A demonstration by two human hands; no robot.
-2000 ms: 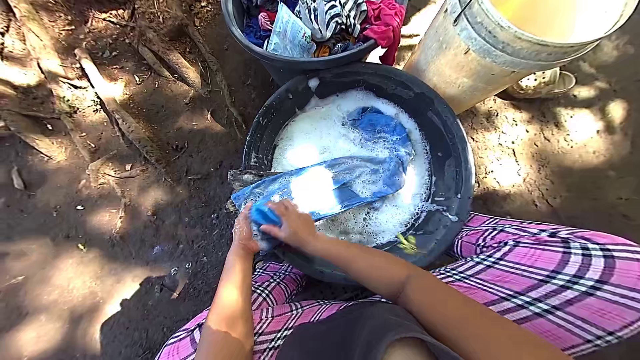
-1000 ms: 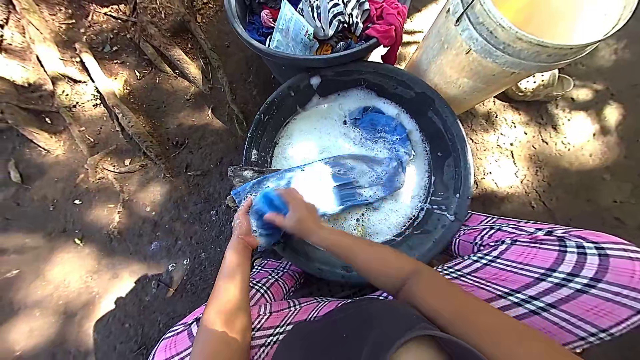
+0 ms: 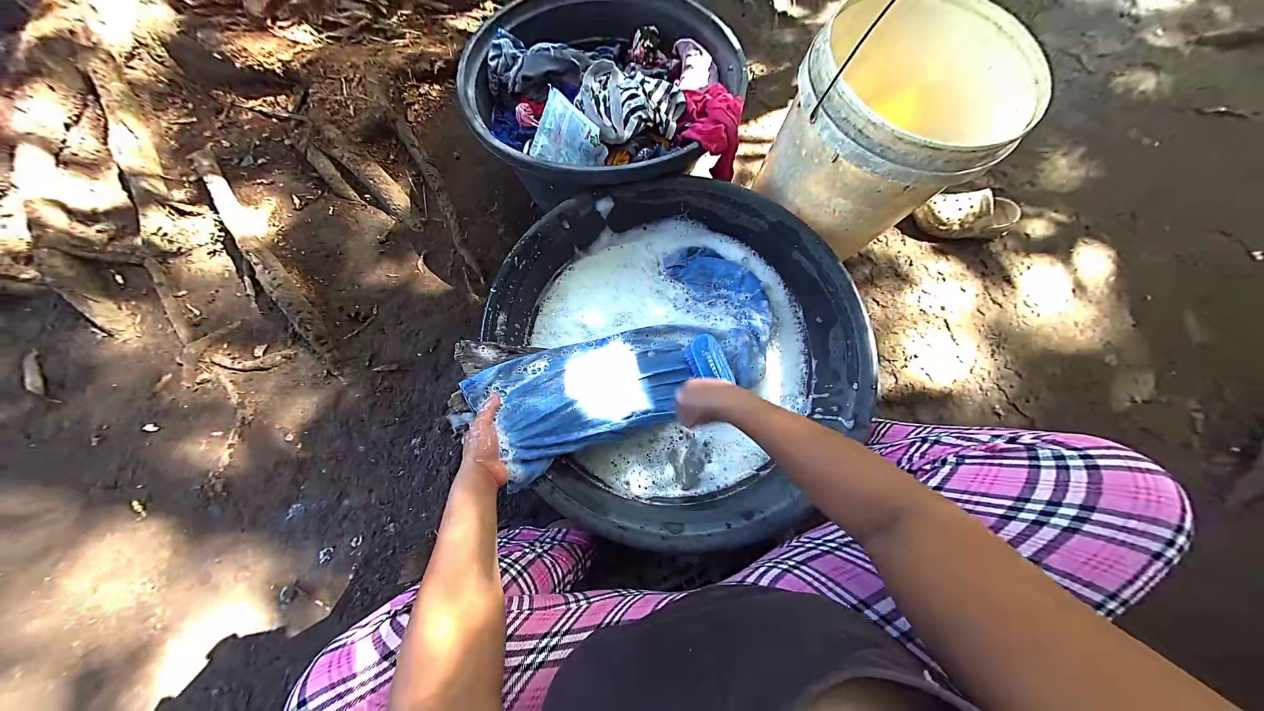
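A wet blue denim garment (image 3: pixel 632 380) stretches across a black basin (image 3: pixel 681 528) of foamy water, part of it in the suds. Under its left end, the tip of a weathered wooden board (image 3: pixel 489 354) shows at the basin's rim. My left hand (image 3: pixel 486 444) grips the garment's left end, with the thumb on top and the other fingers mostly hidden. Over the garment's right part, my right hand (image 3: pixel 703 401) is closed around what looks like a blue scrub brush (image 3: pixel 709 360). The hand is slightly blurred, and whether the brush touches the cloth is unclear.
Beyond the basin stands a dark tub (image 3: pixel 479 109) heaped with mixed clothes (image 3: pixel 632 99). A large pale bucket (image 3: pixel 839 183) with a wire handle is at its right, near a worn shoe (image 3: pixel 958 213). Exposed roots (image 3: pixel 257 247) cross the dirt at left.
My right hand has moved from beside my left hand at the garment's left end to its right part, taking the blue brush-like object along. My left hand remains at the left end.
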